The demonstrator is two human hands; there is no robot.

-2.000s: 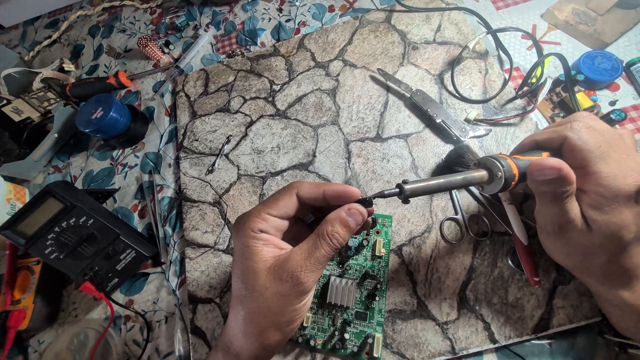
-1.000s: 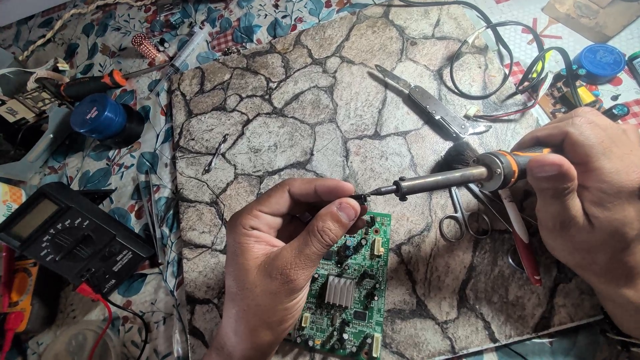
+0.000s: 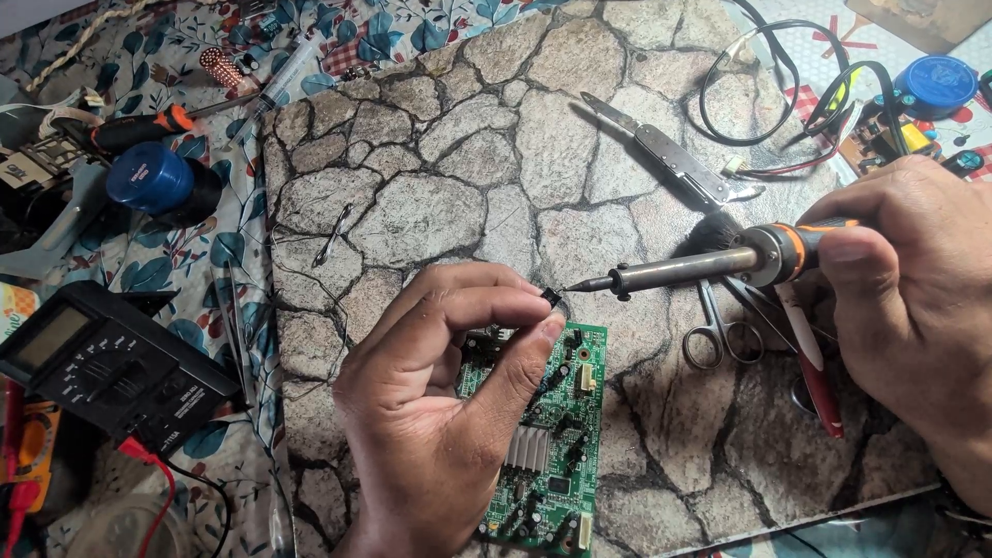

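Between thumb and fingertips, my left hand (image 3: 457, 387) pinches a small black electronic component (image 3: 551, 297). My right hand (image 3: 899, 302) grips a soldering iron (image 3: 690, 270) by its black and orange handle. The iron points left, its tip at the component's pins; whether they touch cannot be told. Below and partly behind my left hand lies a green circuit board (image 3: 573, 434) with a silver heat sink (image 3: 528, 449), small capacitors and white connectors. Under the iron are small scissors (image 3: 717, 333), a dark brush (image 3: 709, 232) and a red and white tool (image 3: 812, 360).
A multi-tool with its blade out (image 3: 682, 163) lies on the stone-patterned mat (image 3: 422, 221). At left are a black multimeter (image 3: 116, 372) with red and black leads, a blue-lidded jar (image 3: 151, 178) and a screwdriver (image 3: 139, 129). Cables (image 3: 798, 77) and another blue lid (image 3: 938, 81) are at upper right.
Both hands keep nearly the same places, the left still pinching the black component and the right holding the iron. The component appears turned slightly, showing more of its black body.
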